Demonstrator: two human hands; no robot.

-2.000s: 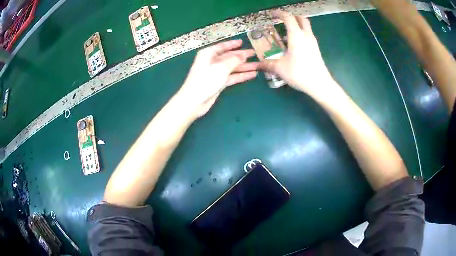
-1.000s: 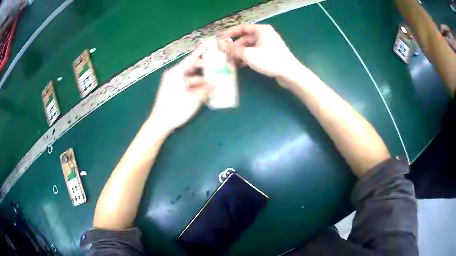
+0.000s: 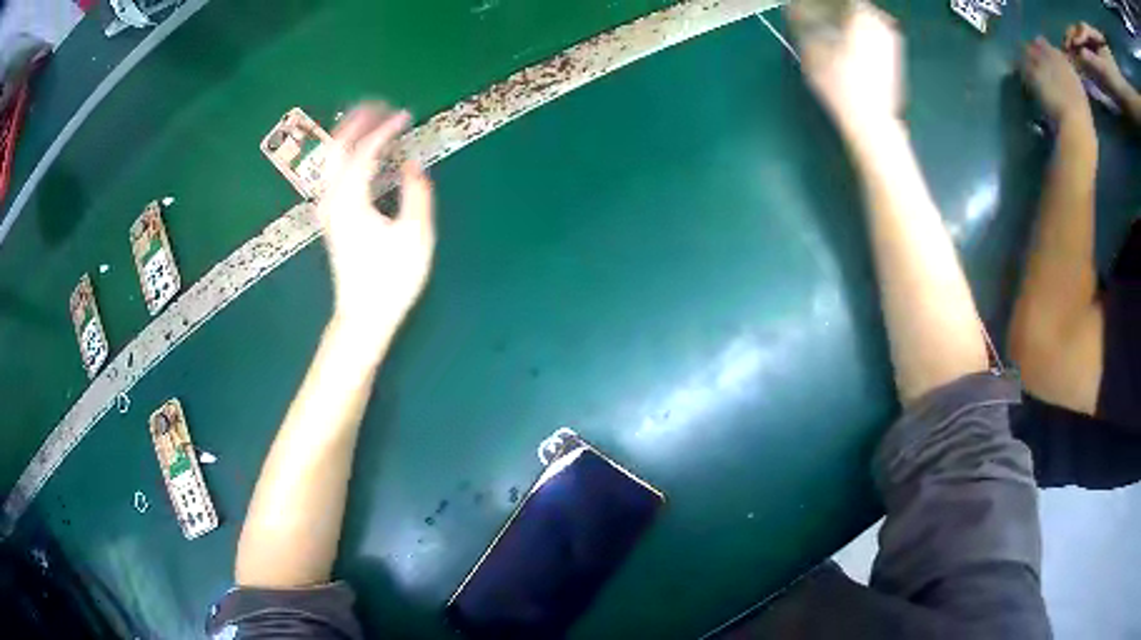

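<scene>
A handset assembly [image 3: 295, 148] lies on the green belt beyond the speckled strip, its tan round-part end pointing up and left. My left hand [image 3: 375, 206] is over its lower right end, with thumb and fingers spread; whether the fingertips touch it is unclear. My right hand [image 3: 851, 56] is stretched out at the top, right of centre, blurred; its fingertips and anything in them cannot be made out. Two more handset assemblies lie on the belt side at the left, one [image 3: 155, 256] and another [image 3: 89, 325]. A further one [image 3: 183, 469] lies on the near bench.
A black smartphone [image 3: 563, 544] lies near me, a pale double ring [image 3: 557, 443] at its top corner. The speckled strip [image 3: 538, 88] curves across the bench. A neighbour's arms [image 3: 1057, 238] are at the right. A small unit [image 3: 976, 13] lies at the top right.
The handset assembly that was between both hands now lies on the belt at the left. My left hand has moved up and left; my right hand has reached away to the upper right.
</scene>
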